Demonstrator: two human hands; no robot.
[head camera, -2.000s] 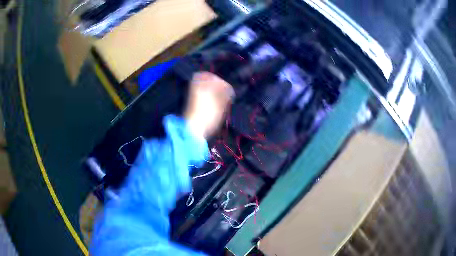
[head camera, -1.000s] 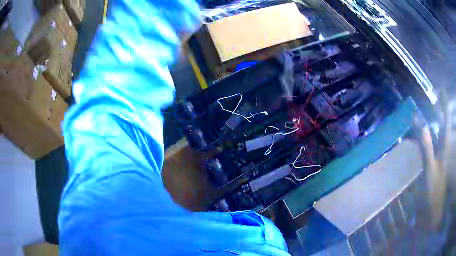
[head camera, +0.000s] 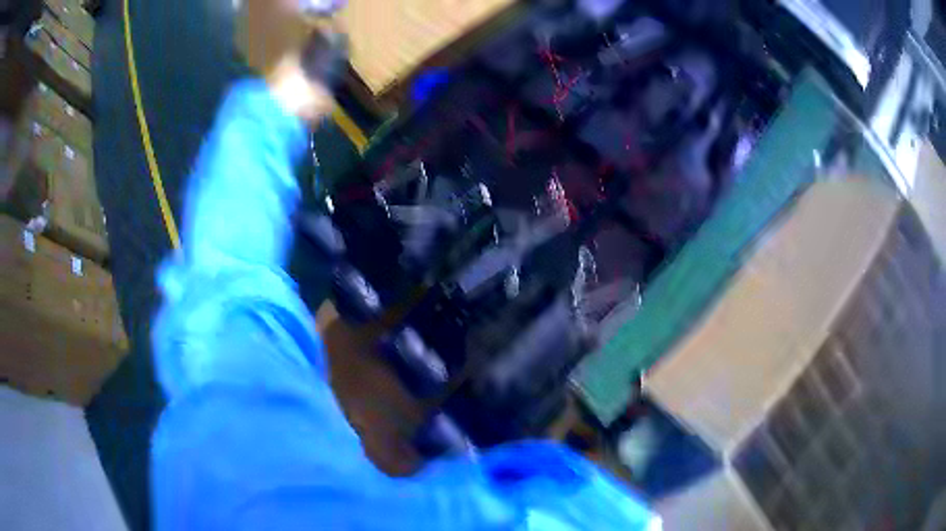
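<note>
My left hand (head camera: 301, 93) is at the upper left, beyond the housings' left side, blurred. Its fingers are around a small dark object (head camera: 327, 57), too blurred to identify. Several long black housings (head camera: 519, 342) lie side by side in front of me. Thin red wires (head camera: 560, 83) and pale cables (head camera: 583, 275) lie across them. A blue sleeve shows at the bottom, but my right hand is not visible.
Divided carton (head camera: 830, 394) with an open flap at the lower right, beside a green bench edge (head camera: 716, 239). Open carton (head camera: 415, 36) at the top, near a blue bin (head camera: 429, 85). Stacked cartons (head camera: 52, 301) stand at the left.
My left hand moved from over the housings to out of view at the top, and now shows at the upper left with a dark object. The camera view has also shifted.
</note>
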